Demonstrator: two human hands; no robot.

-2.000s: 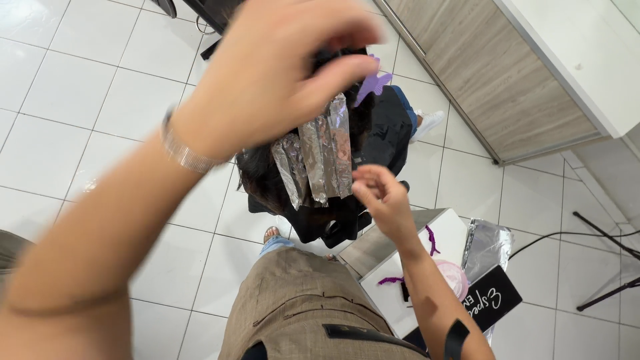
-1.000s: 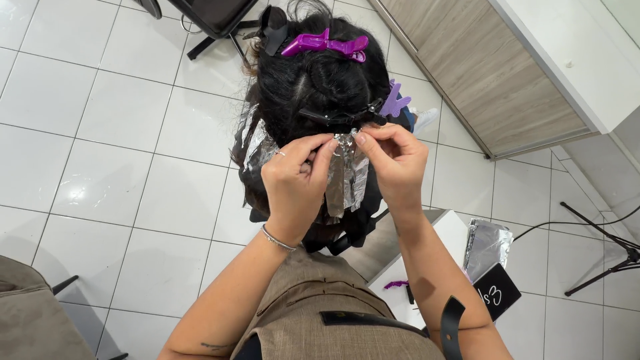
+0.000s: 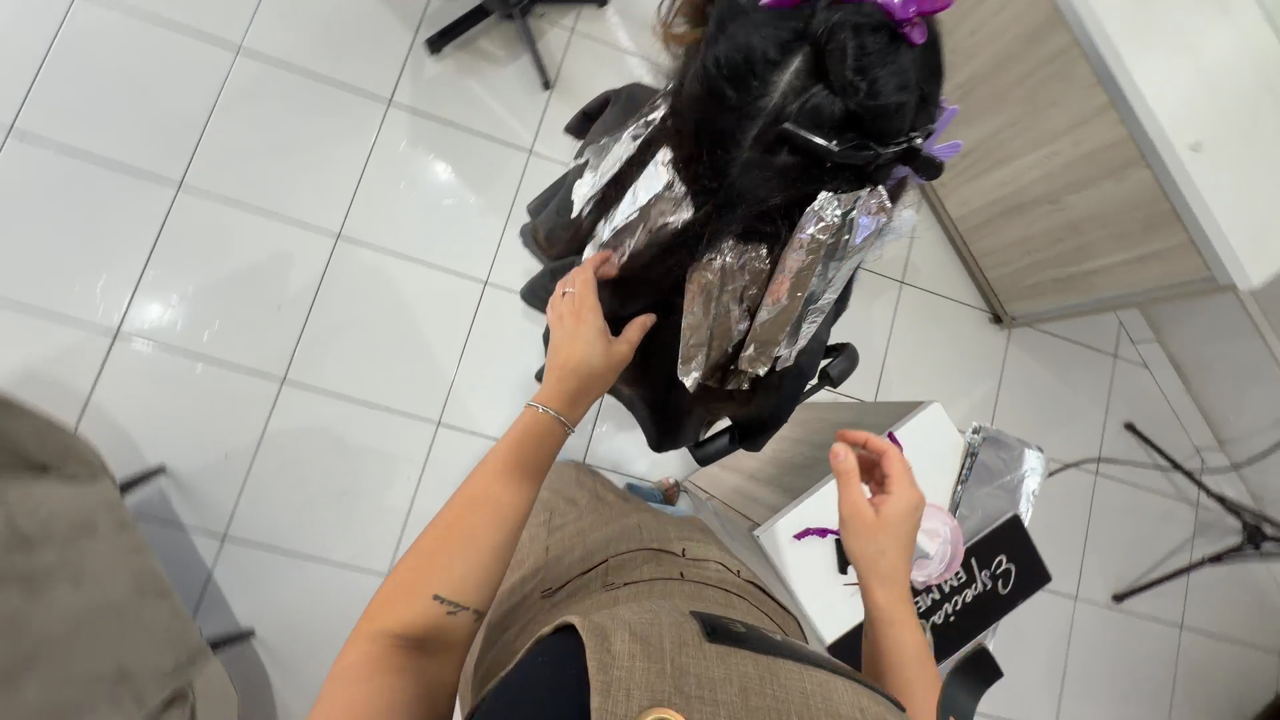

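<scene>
A seated person's dark hair (image 3: 740,120) is partly wrapped in foil strips. My left hand (image 3: 590,325) lies with fingers apart at the hair's lower left, its fingertips by a left foil strip (image 3: 640,215); it grips nothing visible. On the right hang more foil strips (image 3: 722,310). A black sectioning clip (image 3: 860,150) and a purple clip (image 3: 910,12) hold the upper hair, with a lilac clip (image 3: 940,145) at its right side. My right hand (image 3: 880,500) is raised over the white cart, fingers loosely curled; whether it holds anything cannot be seen.
The white cart (image 3: 800,580) bears a pink bowl (image 3: 938,545), a foil stack (image 3: 1000,478) and a black sign (image 3: 985,590) with writing. A wood-panelled counter (image 3: 1080,170) stands at right, near a black stand (image 3: 1250,535). A grey-brown chair (image 3: 90,570) is at lower left; a chair base (image 3: 510,10) is at top.
Both hands have left the foil they were pinching at the middle of the hair. My left hand has moved left; my right hand has come down over the cart.
</scene>
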